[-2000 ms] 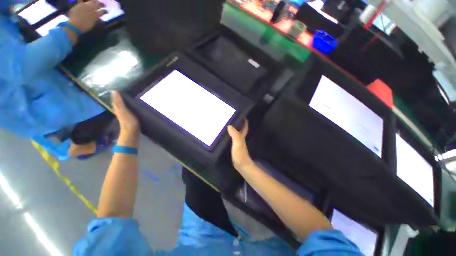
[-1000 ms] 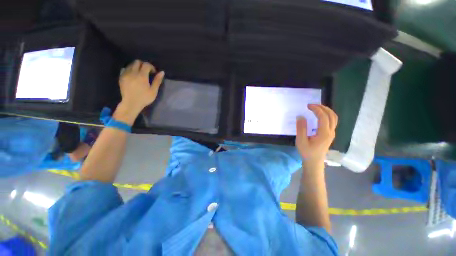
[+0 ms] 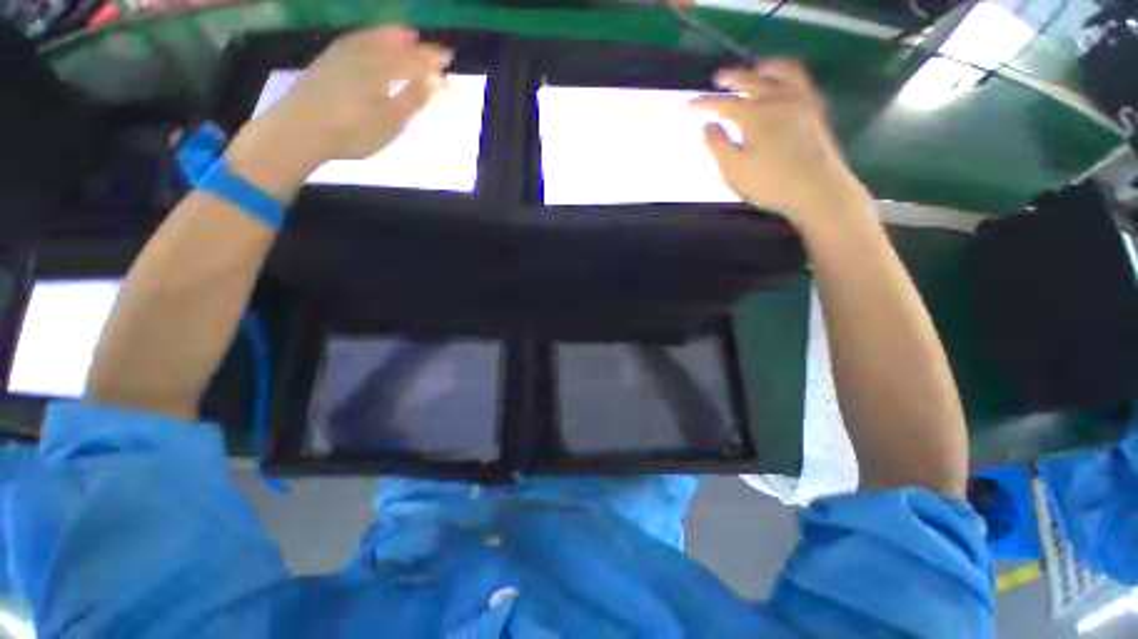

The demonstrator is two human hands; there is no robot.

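Note:
Two tablets with bright white screens, a left one [image 3: 437,137] and a right one [image 3: 618,144], lie in a black foam tray [image 3: 509,125] at the back. My left hand [image 3: 362,94] is over the left tablet, blurred, its fingers apart and holding nothing that I can see. My right hand [image 3: 780,144] is over the right end of the right tablet, fingers spread and empty. Nearer to me, two dark-screened tablets [image 3: 406,397] [image 3: 643,397] lie in another foam tray [image 3: 530,399]. A blue strap [image 3: 237,191] is around my left wrist.
Another white-screened tablet [image 3: 63,335] lies at the left edge. A long white label strip [image 3: 826,412] hangs over the front edge at right. A black foam block [image 3: 1055,306] stands on the green bench [image 3: 911,281] at far right. A person's blue sleeve [image 3: 1098,499] shows at the right edge.
The view has shifted to the bench in front of me. Both hands have moved from the near tray to the tablets at the back. The near right screen, white before, is now dark.

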